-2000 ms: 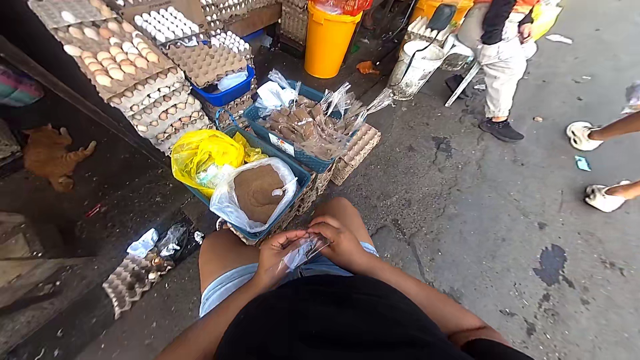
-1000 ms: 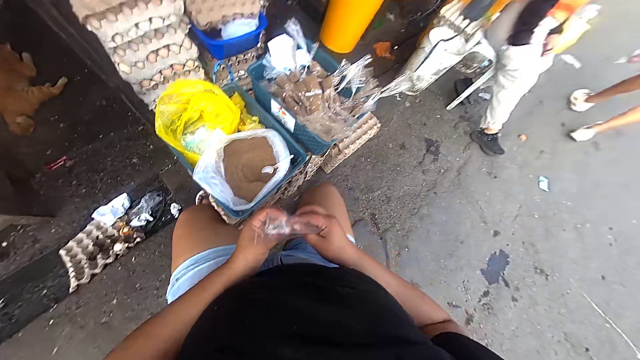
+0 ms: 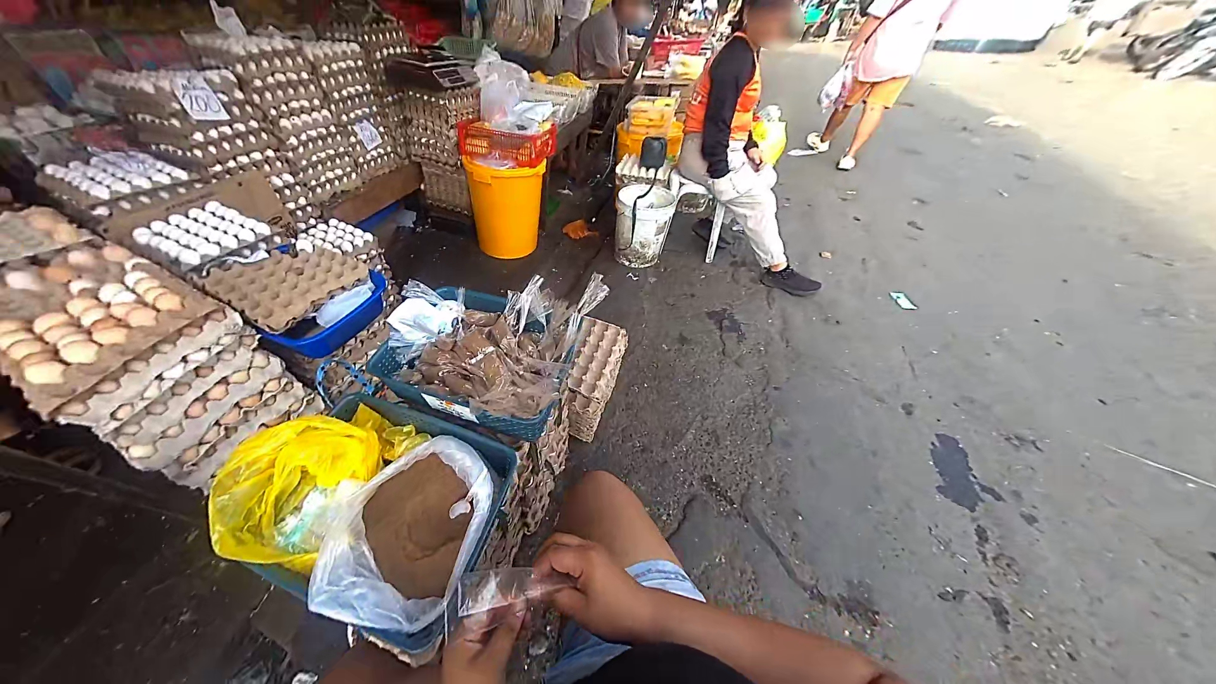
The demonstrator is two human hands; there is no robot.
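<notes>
Between my two hands is a small clear plastic bag (image 3: 496,589), which looks flat and has no visible contents. The fingers of my left hand (image 3: 484,641) grip its lower part, while my right hand (image 3: 594,584) pinches its right end. Just beyond them, an open white plastic bag (image 3: 332,570) holds brown powder (image 3: 418,522) in a blue-green basket (image 3: 499,454). A yellow plastic bag (image 3: 285,465) lies at its left. Clear bags filled with brown powder (image 3: 489,361) are heaped in a second basket (image 3: 532,424) behind.
Stacked egg trays (image 3: 209,399) stand at left, beside a blue basin (image 3: 347,328). Farther back are a yellow bucket (image 3: 506,209) and a white pail (image 3: 644,223). A person in an orange vest (image 3: 731,123) sits on a white stool; another person (image 3: 879,76) is on the pavement (image 3: 912,380).
The view has tilted up and shows more of the stalls and street. My hands still hold the clear bag, now close beside the open bag of powder.
</notes>
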